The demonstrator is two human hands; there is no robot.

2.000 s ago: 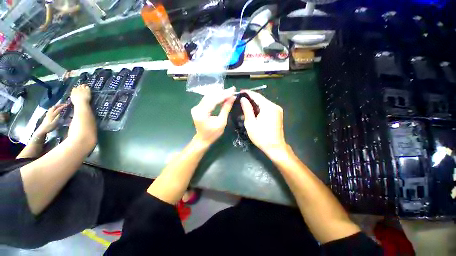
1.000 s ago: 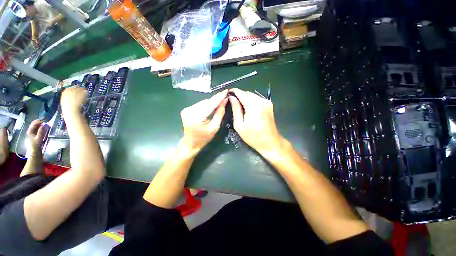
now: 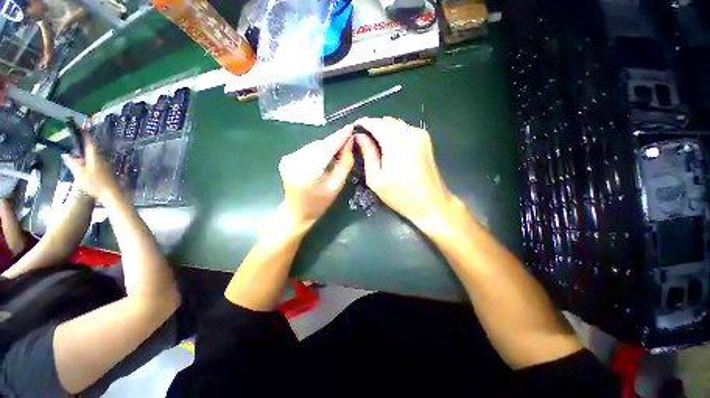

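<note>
My left hand (image 3: 315, 175) and my right hand (image 3: 401, 167) meet over the green bench. Their fingertips hold a small black phone housing (image 3: 358, 143) between them. Most of the housing is hidden by the fingers. A loose pile of tiny clear-whitish fittings (image 3: 362, 202) lies on the bench just below the fingertips, partly beside my right hand. A thin dark tip, perhaps of tweezers, shows behind my right hand; the rest is hidden.
A metal rod (image 3: 363, 103) lies beside a clear plastic bag (image 3: 292, 66). An orange bottle (image 3: 206, 35) and blue roll (image 3: 339, 31) are behind. Black blister trays (image 3: 576, 186) stand right. At left, a person handles a dark phone near a clear tray (image 3: 165, 167).
The view has shifted. My hands have closed together over the housing, and the rod lies clear of them. The neighbour has lifted a phone from the tray area.
</note>
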